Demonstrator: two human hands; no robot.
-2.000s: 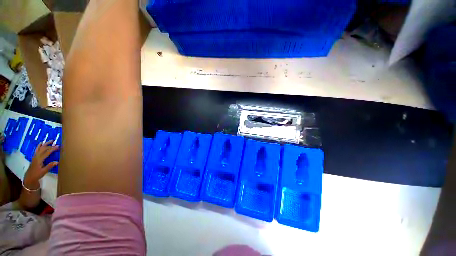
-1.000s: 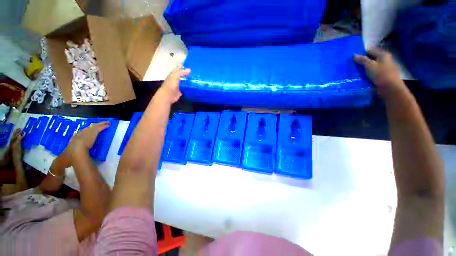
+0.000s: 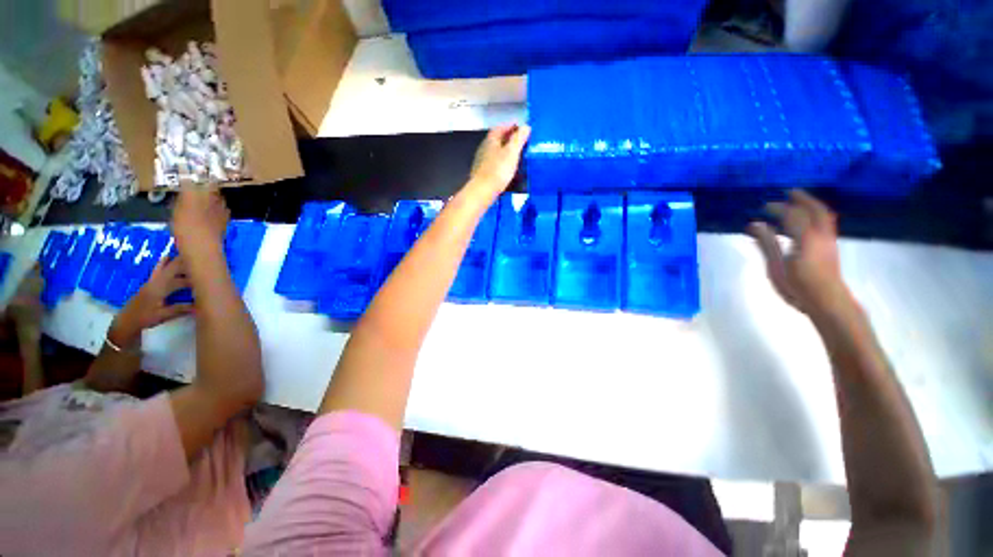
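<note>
A long stack of nested blue trays (image 3: 708,120) lies across the black strip in front of me, its right end fanned out. My left hand (image 3: 501,158) touches the stack's left end with bent fingers; whether it grips is hard to tell. My right hand (image 3: 800,245) is open and empty, just below the stack's right part and apart from it. A row of single blue trays (image 3: 661,285) lies on the white bench, cavities up, running left behind my left forearm. Some trays in the row are partly hidden by that arm.
Another blue stack (image 3: 544,38) stands behind the strip. An open carton (image 3: 256,98) with white parts (image 3: 196,120) is at the far left, with more white pieces beside it. A neighbour's hands (image 3: 163,288) are over trays at the left. The white bench (image 3: 566,381) runs along my front.
The long stack has moved right and its right end has spread. My right hand has let go of it and dropped below. My left hand has moved right with the stack's left end.
</note>
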